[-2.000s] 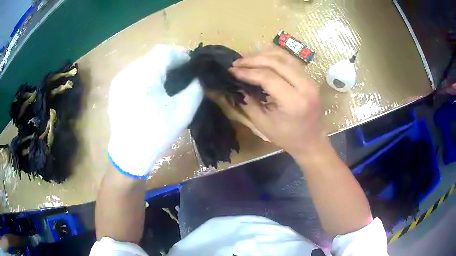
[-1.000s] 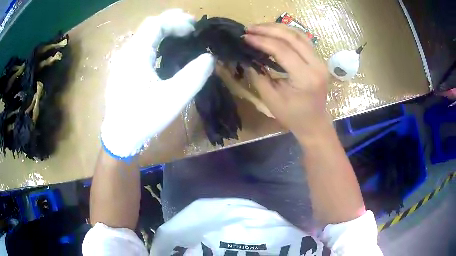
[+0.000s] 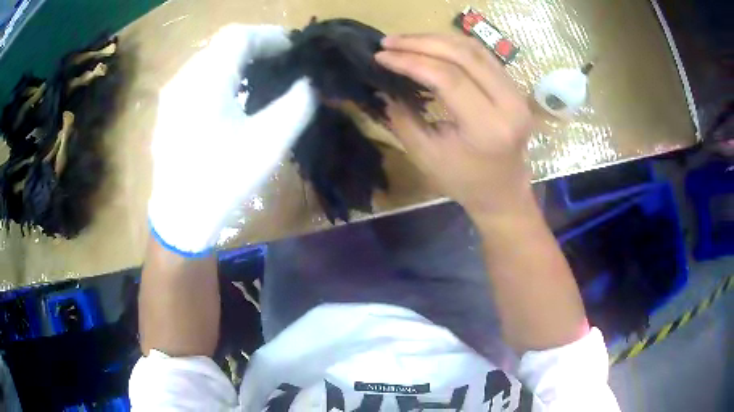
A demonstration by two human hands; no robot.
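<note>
A black feathery artificial bird (image 3: 338, 153) is held between my two hands above the board, its ragged end hanging toward the board's near edge. My left hand (image 3: 229, 133), in a white knitted glove with a blue cuff edge, grips its left part between thumb and fingers. My bare right hand (image 3: 467, 121) holds its right side, fingertips on the upper edge of the black feathers. A tan leg (image 3: 385, 135) shows beneath, between the bird and my right palm. My right thumb is partly hidden.
Several black birds with tan legs (image 3: 60, 145) lie at the left of the cardboard board (image 3: 435, 18). A white glue bottle (image 3: 563, 90) and a red-black packet (image 3: 486, 35) lie at the right. The green conveyor (image 3: 121, 14) is beyond; blue crates (image 3: 628, 229) are below.
Both hands and the bird remain together, with small shifts of the fingers and feathers. The left glove has turned slightly on the bird. The whole view has shifted with the head.
</note>
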